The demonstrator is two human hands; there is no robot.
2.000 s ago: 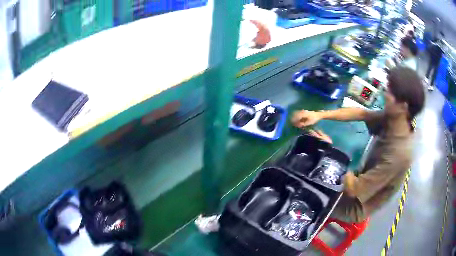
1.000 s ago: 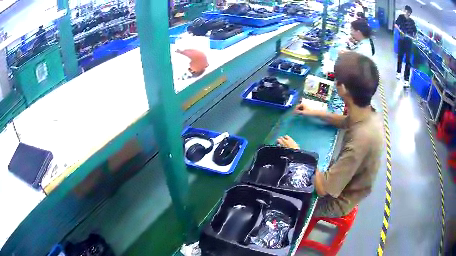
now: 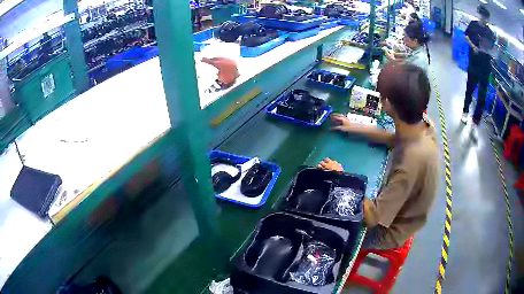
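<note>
Neither of my hands is in the picture. Two stacks of black moulded trays stand at the near belt edge; the nearer black moulded tray [image 3: 237, 274] has shaped hollows and a shiny accessory bag [image 3: 313, 264] with a small red spot. The farther stack holds another clear bag [image 3: 343, 202]. Left of them, a blue tray [image 3: 265, 202] carries over-ear headphones [image 3: 223, 180] and an oval case [image 3: 256, 179] on a white liner. A small crumpled white lump [image 3: 219, 286] lies beside the near stack. A dark item [image 3: 99, 285] is cut off at the bottom left edge.
A seated person [image 3: 407, 172] on a red stool [image 3: 376, 270] rests both hands by the belt. A green post [image 3: 182, 109] rises between me and the white shelf [image 3: 115, 126], which bears a dark box [image 3: 35, 188]. More loaded blue trays [image 3: 299, 119] lie farther up. Another person stands in the aisle.
Since the first frame, the view has swung right and the lower-left tray has mostly left the picture. Over the last second, the farther blue tray has shifted slightly nearer and the aisle person has come closer.
</note>
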